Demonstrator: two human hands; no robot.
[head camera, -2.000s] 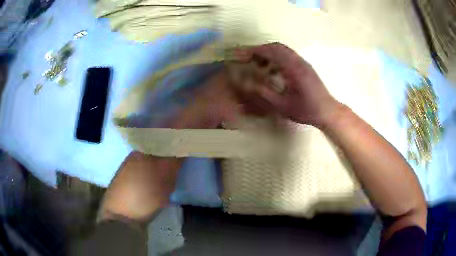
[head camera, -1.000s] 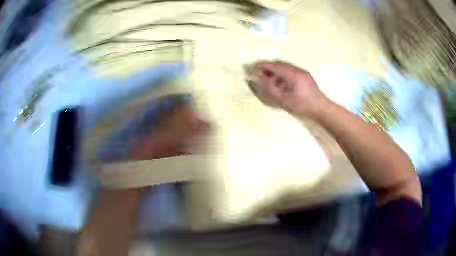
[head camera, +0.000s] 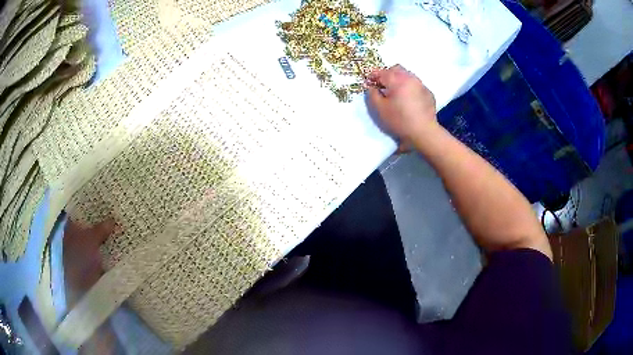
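A woven cream tote bag body (head camera: 187, 163) lies flat across the middle of the table, with a pale handle strap (head camera: 104, 295) looping at its lower left. My left hand (head camera: 89, 253) is dark and blurred at the bag's left edge, partly hidden by the strap; its fingers are unclear. My right hand (head camera: 402, 104) is at the lower edge of the gold hardware pile (head camera: 333, 35), which has blue bits. Its fingertips are pinched together at small gold pieces; I cannot tell whether one is held. A small grey tag-like piece (head camera: 286, 67) lies left of the pile.
Stacked bags (head camera: 35, 104) lie in wavy layers at the left. Another woven bag (head camera: 180, 15) lies at the top. Clear plastic (head camera: 448, 17) is right of the pile. A deep blue sack (head camera: 520, 118) and a brown cardboard box (head camera: 590, 277) are at the right below the table.
The view has swung right. My right hand has moved from above the bag to the gold pile. My left hand remains by the handle strap, now at the far left of the picture.
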